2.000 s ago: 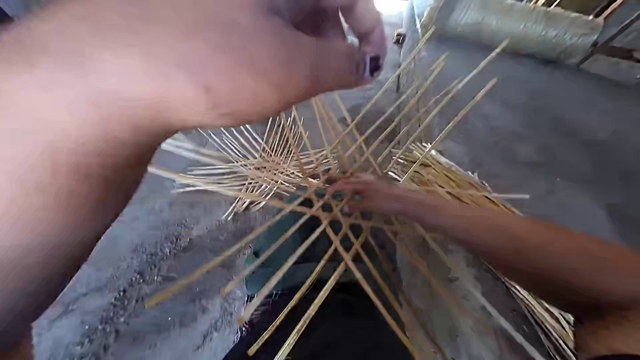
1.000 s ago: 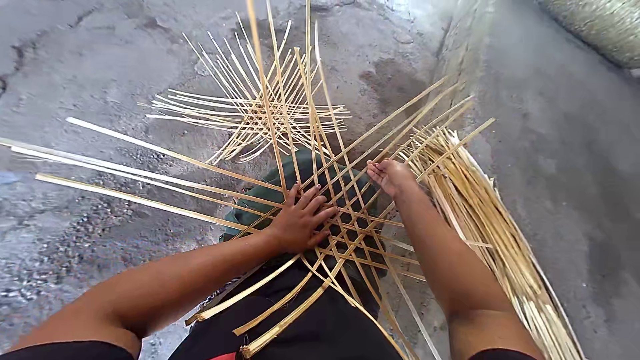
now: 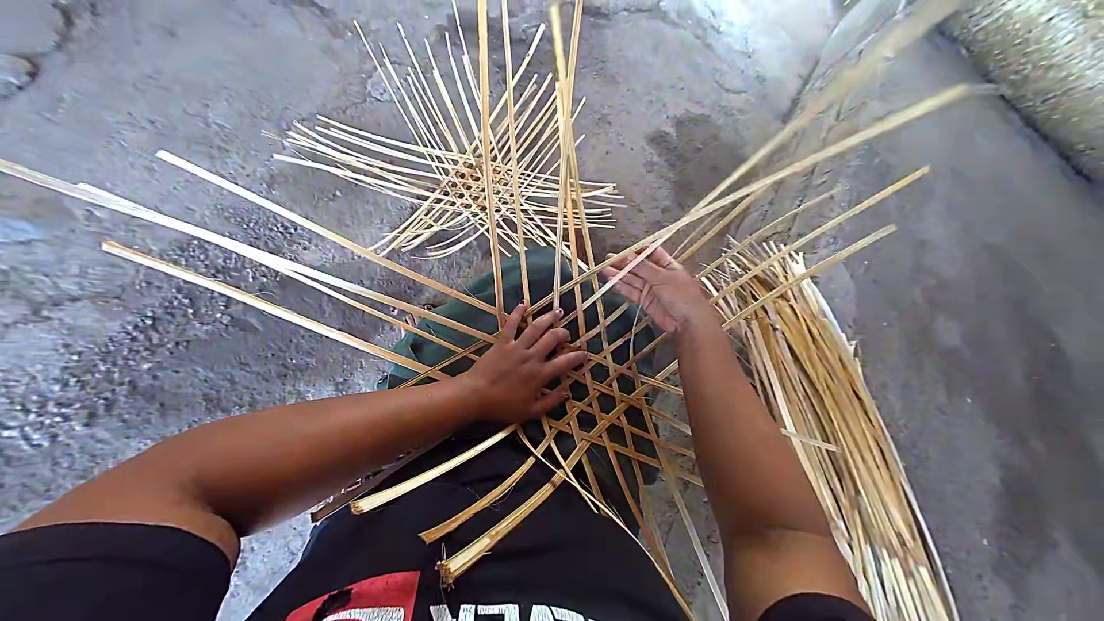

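A sheet of openwork weaving made of flat bamboo or cane strips [image 3: 604,401] lies over my lap on a dark green cloth [image 3: 448,332]. The strips cross with open gaps between them, and their long loose ends spread out on all sides. My left hand [image 3: 528,362] lies flat on the left part of the weave, fingers spread, pressing on the crossings. At the weave's upper right, my right hand [image 3: 657,289] is raised with its fingers at a pale strip [image 3: 690,220] that slants up to the right; whether they grip it is unclear.
Beyond my lap, a second woven star of strips [image 3: 470,185] rests on the grey concrete floor [image 3: 216,95]. A thick bundle of loose strips [image 3: 828,405] lies along my right side. A rough, pale rounded surface [image 3: 1044,69] is at the top right corner.
My left arm, raised across the view two seconds ago, is down with its hand on the weave. Since one second ago, my right hand has opened its fingers somewhat. The view has tilted downward.
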